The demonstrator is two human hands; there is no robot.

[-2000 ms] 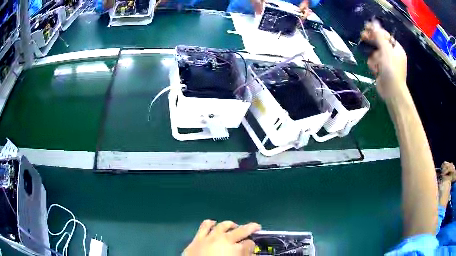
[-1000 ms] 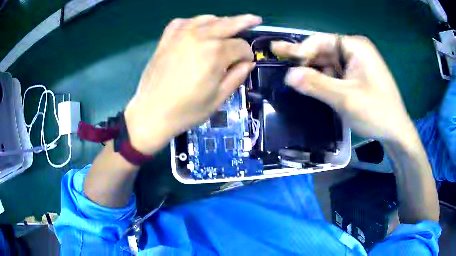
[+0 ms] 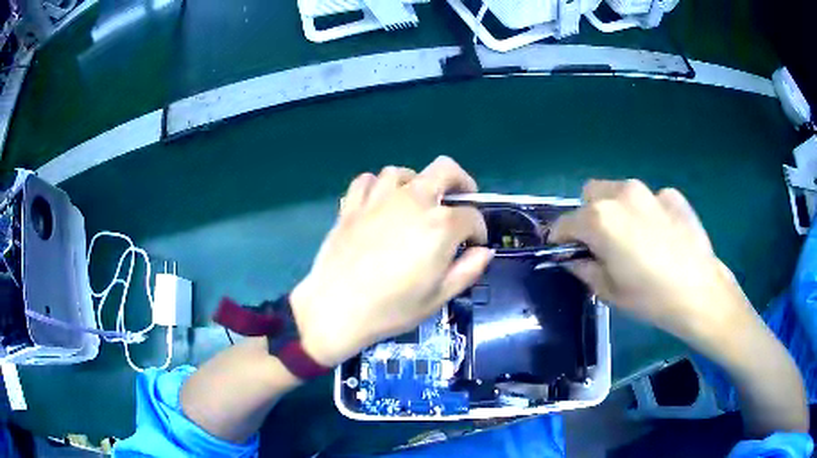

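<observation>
The open white housing lies in front of me, with a blue circuit board at its left and a large black block beside it. My left hand reaches over the board to the housing's far edge, thumb and forefinger curled inside; whether they pinch anything is hidden. My right hand is at the far right corner, closed on thin silver prongs, apparently tweezers, pointing left into the far compartment. A small yellow part and a dark cable loop show between the hands. Thin wires run beside the board.
A grey-white unit with a round dark hole stands at left. Beside it are a white power adapter and its looped cord. A pale rail crosses the green bench. White stands are beyond it. A blue sleeve shows at right.
The view has shifted, so the housing appears lower. Both hands remain at its far side; the right hand has drawn back from above the black block, and silver prongs now show in it.
</observation>
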